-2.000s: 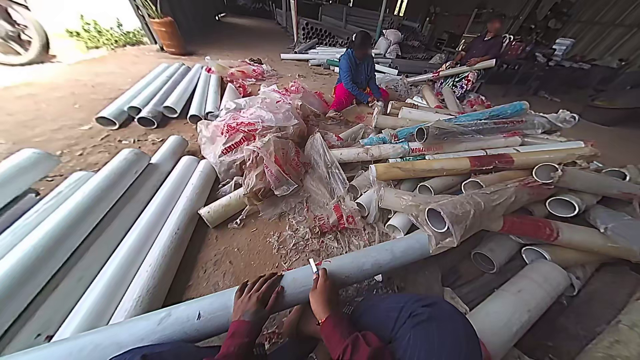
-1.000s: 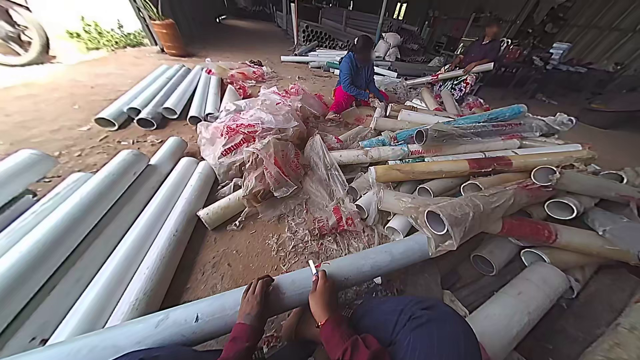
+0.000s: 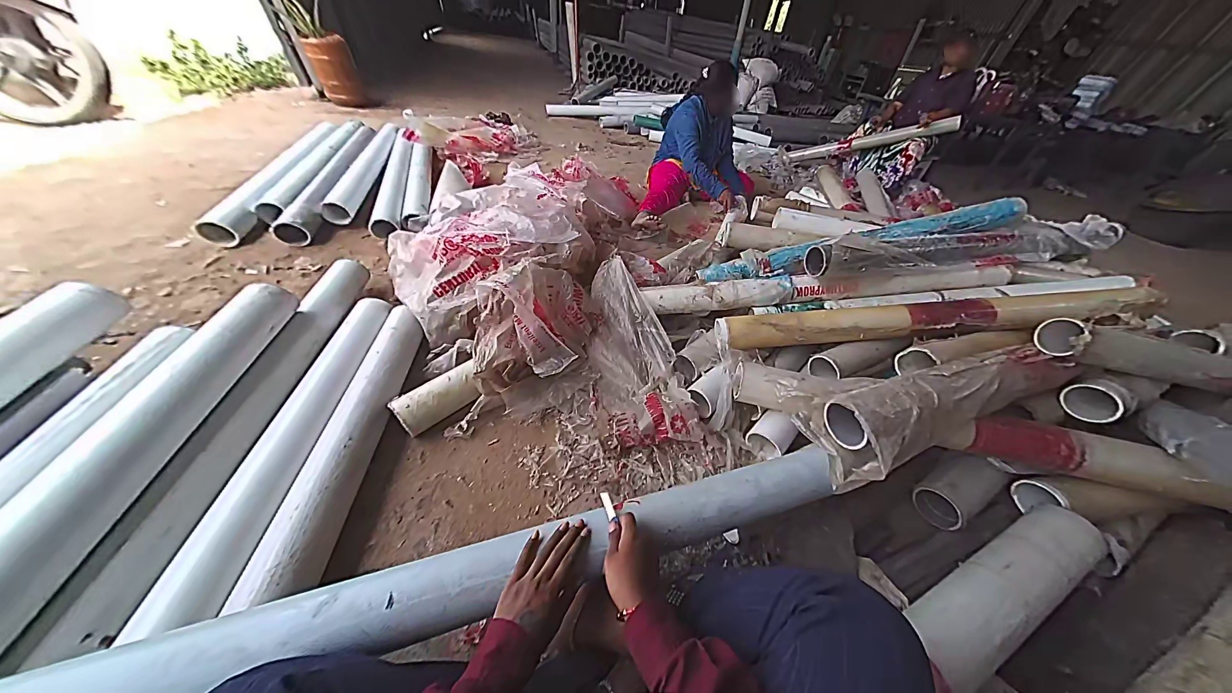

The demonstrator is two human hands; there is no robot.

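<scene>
A long light grey plastic pipe (image 3: 423, 582) lies slanting across my lap, its right end by the pile of wrapped pipes. My left hand (image 3: 549, 573) rests on it with fingers extended and holds nothing. Close beside it, my right hand (image 3: 628, 563) grips a small white tool (image 3: 608, 504), whose tip sticks up above the fingers at the pipe's surface. What kind of tool it is cannot be made out. A little red material shows on the pipe just right of the tool. Shavings and scraps (image 3: 616, 457) litter the ground beyond the pipe.
Pale pipes (image 3: 279, 462) lie in a row at left, with shorter ones (image 3: 356, 168) behind. A heap of printed plastic film (image 3: 500, 250) stands mid-view. Plastic-wrapped pipes (image 3: 895, 404) pile up at right. A person in blue (image 3: 698, 144) sits beyond; another person (image 3: 929, 101) sits further back.
My left hand's fingers, curled over the pipe a second ago, now lie extended on it. My right hand stays at nearly the same spot with the white tool.
</scene>
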